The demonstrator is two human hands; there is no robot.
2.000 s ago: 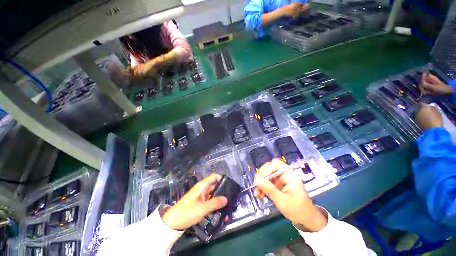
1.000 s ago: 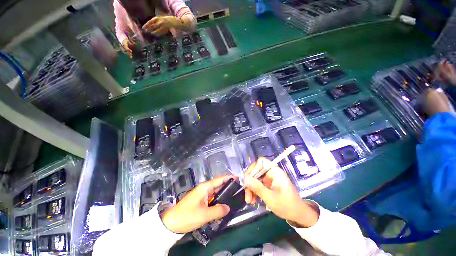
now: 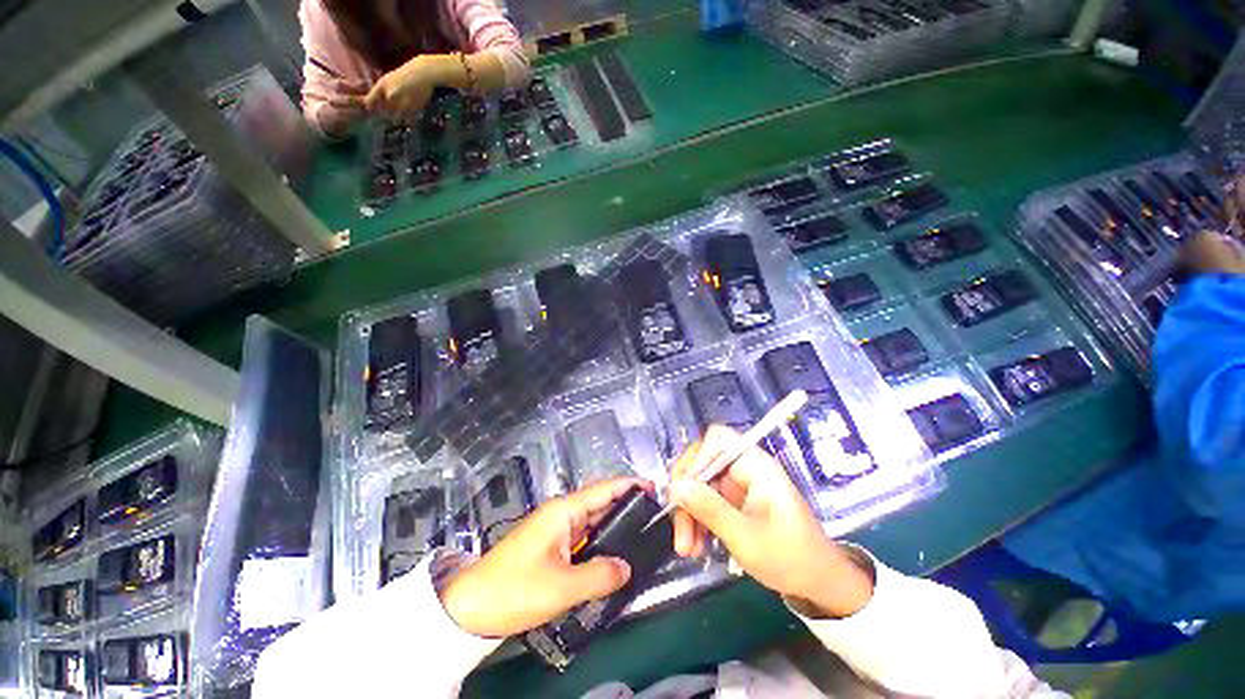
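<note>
My left hand (image 3: 539,563) holds a black handheld unit (image 3: 617,535) tilted over the near edge of the clear blister tray (image 3: 894,481). My right hand (image 3: 748,516) holds pale tweezers (image 3: 744,444), their tip at the unit's upper face. Whether a small piece is at the tip is too small to tell. A dark die-cut adhesive sheet (image 3: 526,366) with a grid of small rectangles lies slantwise across the tray. Black units such as this one (image 3: 733,284) lie in the tray's pockets. My hands hide part of the near row.
An upright dark panel with a white label (image 3: 280,505) stands left of the tray. More trays of units lie at the far left (image 3: 137,560) and right (image 3: 976,307). A person in pink (image 3: 410,68) sits across the bench; a blue sleeve (image 3: 1201,396) is at right.
Since two seconds ago the view has shifted and the tweezers have tilted more steeply, with their tip on the unit. The person in pink has brought their hands together.
</note>
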